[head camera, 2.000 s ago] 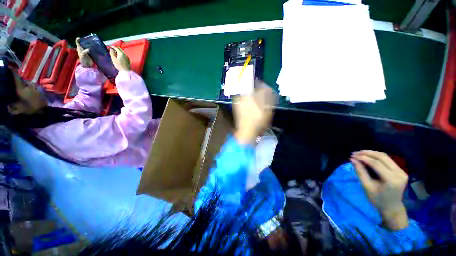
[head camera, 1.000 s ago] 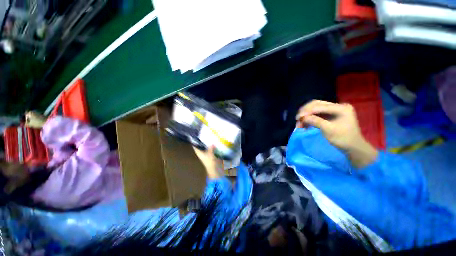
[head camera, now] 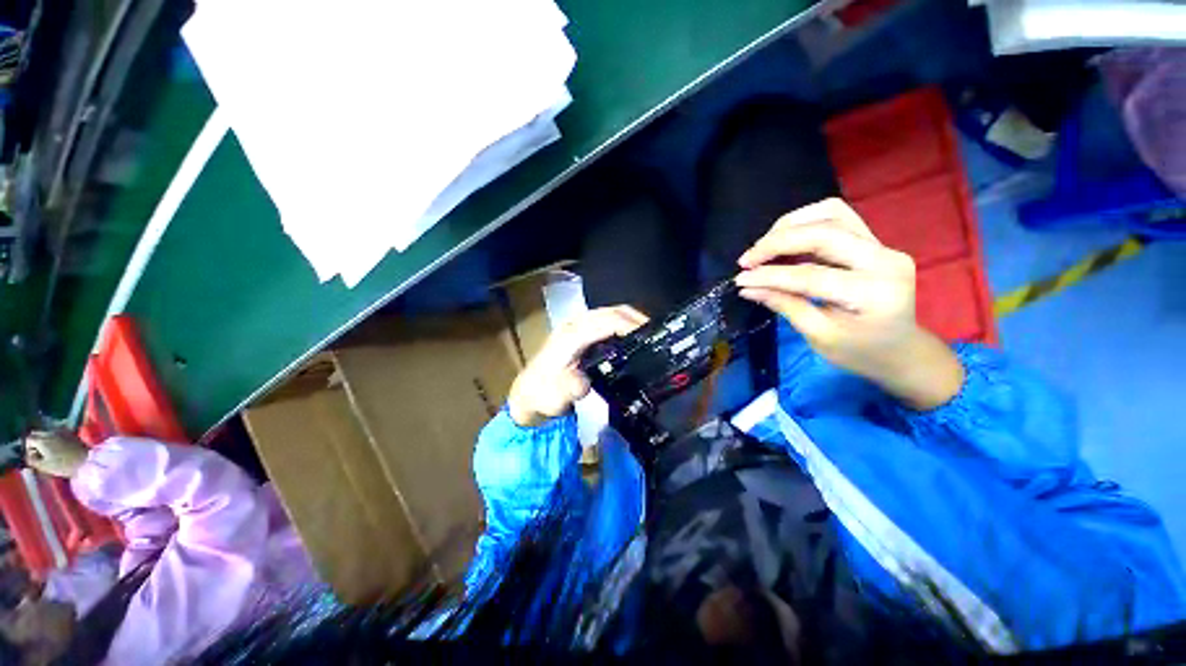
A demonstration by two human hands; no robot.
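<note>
An open tablet body (head camera: 670, 349), black with exposed circuits, is held over the lap, tilted. A bit of orange-yellow strip shows near its lower side. My left hand (head camera: 567, 364) grips its left end, thumb and fingers at the edge. My right hand (head camera: 839, 289) has its fingertips together at the upper right corner of the body. Whether a small part is between those fingertips cannot be told. The lower part of the body blends into the dark clothing.
A stack of white sheets (head camera: 377, 111) lies on the green bench (head camera: 663, 59). An open cardboard box (head camera: 403, 442) stands left of the lap. A red tray (head camera: 910, 195) lies right of the legs. A person in a pink sleeve (head camera: 182, 501) sits at the left by red trays.
The tablet body has left the bench and come over the lap in my left hand. My right hand has moved to its edge. The view has turned right.
</note>
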